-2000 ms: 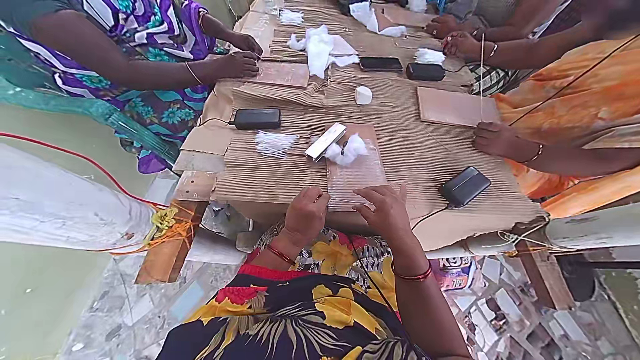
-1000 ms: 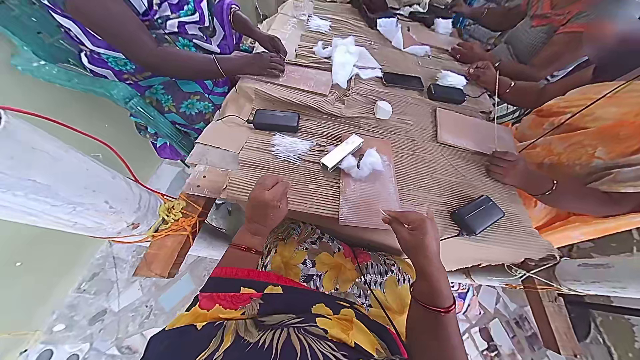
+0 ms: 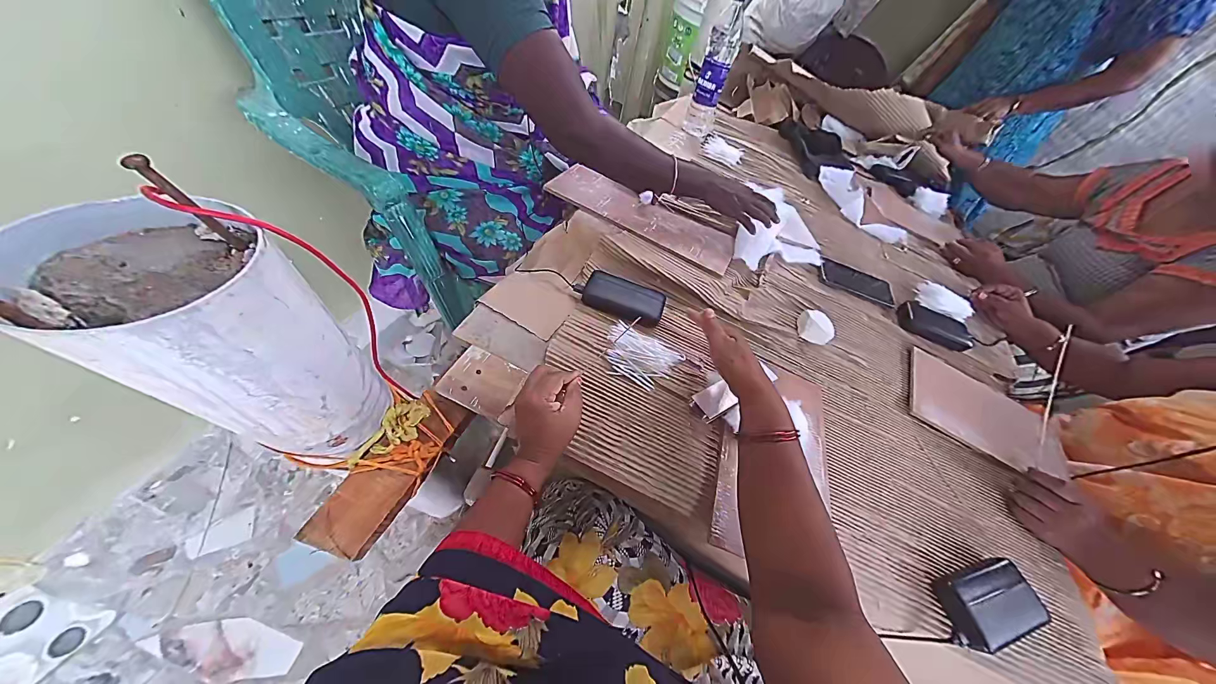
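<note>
My left hand (image 3: 546, 413) is curled into a fist over the near left table edge; nothing can be made out in it. My right hand (image 3: 736, 356) reaches over the table with fingers extended, just right of a pile of thin white cotton wicks (image 3: 642, 355). No held thing shows there, though its fingertips are partly hidden. Below it lie a small white-and-silver box (image 3: 712, 399) and white cotton wool (image 3: 801, 427), on a flat brown board (image 3: 727, 503). My right forearm crosses and partly covers these.
Corrugated cardboard (image 3: 636, 427) covers the table. Black cases (image 3: 622, 297) (image 3: 990, 605), a round white piece (image 3: 815, 327), a phone (image 3: 857, 282) and a bottle (image 3: 711, 81) stand or lie about. Co-workers' hands (image 3: 731, 198) (image 3: 1054, 513) are at other boards. A white pillar (image 3: 199, 332) is left.
My right hand has moved from the board's near edge, forward and left toward the pile of wicks. My left hand stays closed by the table edge. The view has swung left.
</note>
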